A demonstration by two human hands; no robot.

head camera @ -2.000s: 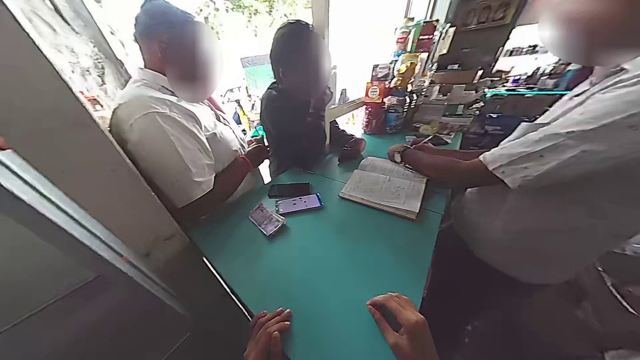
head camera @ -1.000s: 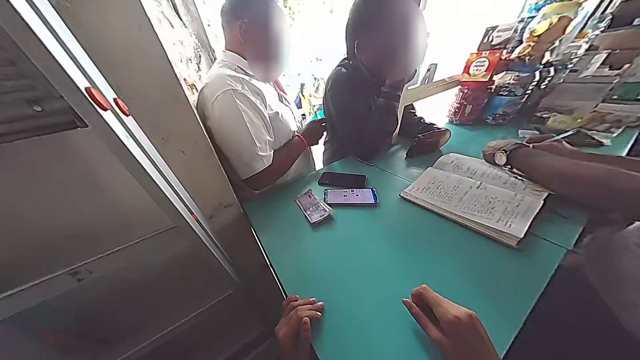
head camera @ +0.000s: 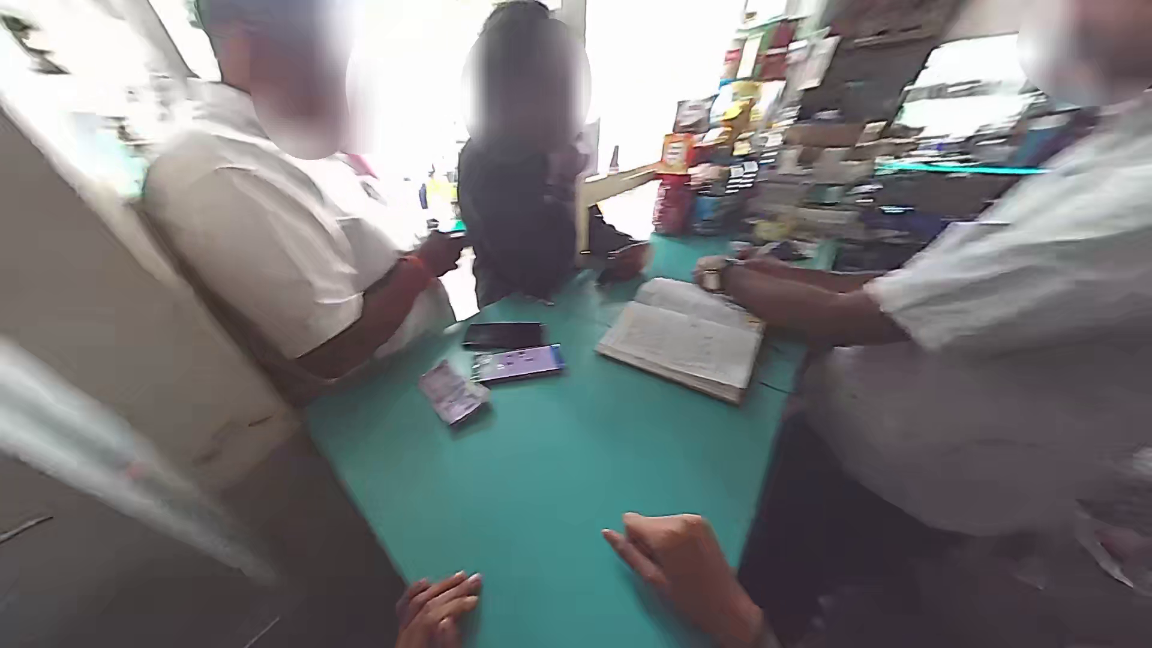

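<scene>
My left hand (head camera: 438, 610) rests at the near left edge of a teal tabletop (head camera: 549, 477), its fingers slightly curled and holding nothing. On the right of the near part lies my right hand (head camera: 675, 562), fingers bent, thumb side toward the middle, with no object visible in it. Folded banknotes (head camera: 454, 393) lie farther up the table, beside a phone with a lit screen (head camera: 517, 362). A dark phone (head camera: 504, 336) is just behind that one. To the right, an open ledger book (head camera: 688, 337) with handwriting lies near another person's wrist.
A person in a white shirt (head camera: 261, 225) stands at the left edge, another in dark clothes (head camera: 517, 207) at the far end. A third (head camera: 972, 297) leans in from the right, forearms over the table. Jars and packets (head camera: 693, 184) stand at the back right.
The view swings left and back right. My right hand's fingers, more spread two seconds ago, are now more bent. The phones, banknotes and book keep their places on the table.
</scene>
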